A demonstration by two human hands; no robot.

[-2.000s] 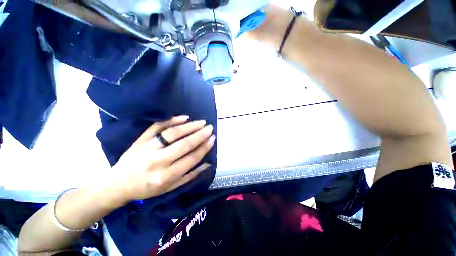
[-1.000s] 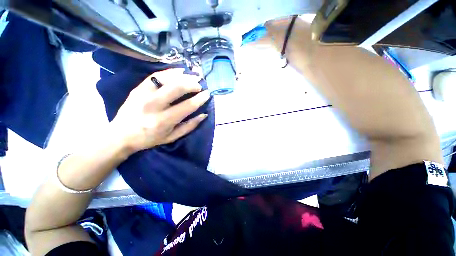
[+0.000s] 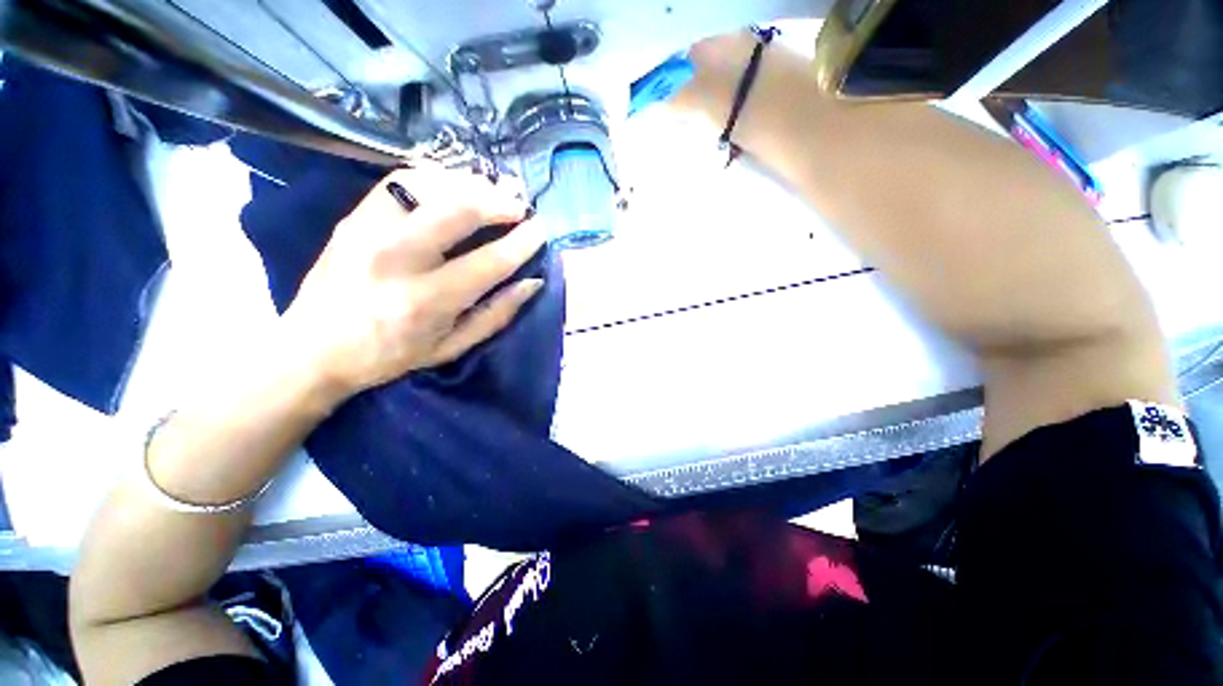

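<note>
A navy garment panel (image 3: 443, 442) lies on the white table under the sewing machine head (image 3: 389, 54) and hangs over the front edge towards my lap. My left hand (image 3: 429, 268) lies flat on it, fingertips close to the stitching point, left of the blue-grey cylinder (image 3: 579, 201). The presser foot and needle area is mostly hidden by my fingers and metal parts. My right hand (image 3: 718, 74) is behind the head beside the blue tab (image 3: 659, 86); its fingers are hidden, so its hold cannot be told.
More navy panels (image 3: 67, 241) lie at the table's left. A ruler tape (image 3: 805, 453) runs along the front edge. Pink and blue pens (image 3: 1060, 154) lie at the right, near a round white object (image 3: 1188, 204). Something bright blue (image 3: 416, 566) and more cloth are below the table.
My left hand has moved forward to the stitching point since the oldest frame, and the panel now bunches and drapes across the front edge. My right hand stays behind the head.
</note>
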